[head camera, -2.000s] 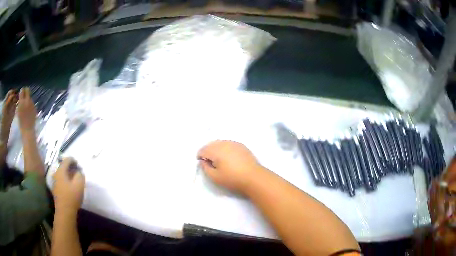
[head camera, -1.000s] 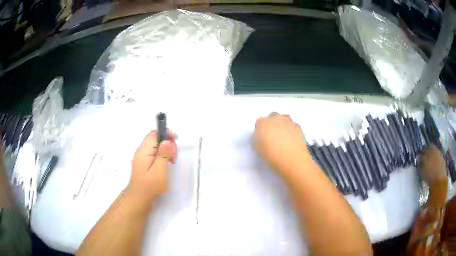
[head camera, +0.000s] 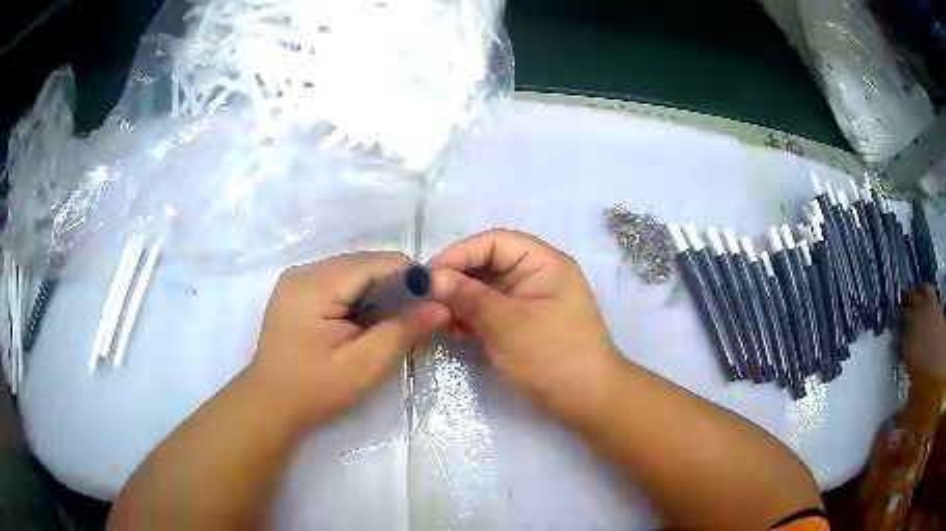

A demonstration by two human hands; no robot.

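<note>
My left hand (head camera: 337,311) is closed around a dark hollow tube (head camera: 418,279), its round open end pointing up and to the right, over the middle of the table. My right hand (head camera: 513,296) touches the tube's open end with its thumb and bent fingers. Whether a small piece is between the right fingertips cannot be told. Assembled dark tubes (head camera: 773,301) with white tips lie in slanting rows at the right. A heap of small metal parts (head camera: 640,245) lies just left of them.
An open clear bag of white rods (head camera: 311,73) lies at the far side. A few white rods (head camera: 126,303) lie at the left. A crumpled clear bag (head camera: 39,145) is at far left, another clear bag (head camera: 861,88) at far right. A neighbour's hand (head camera: 922,330) is by the right rows.
The view has tilted down and nearer. My left hand, earlier holding the tube apart at left, and my right hand, earlier near the metal heap, have come together at the tube's open end.
</note>
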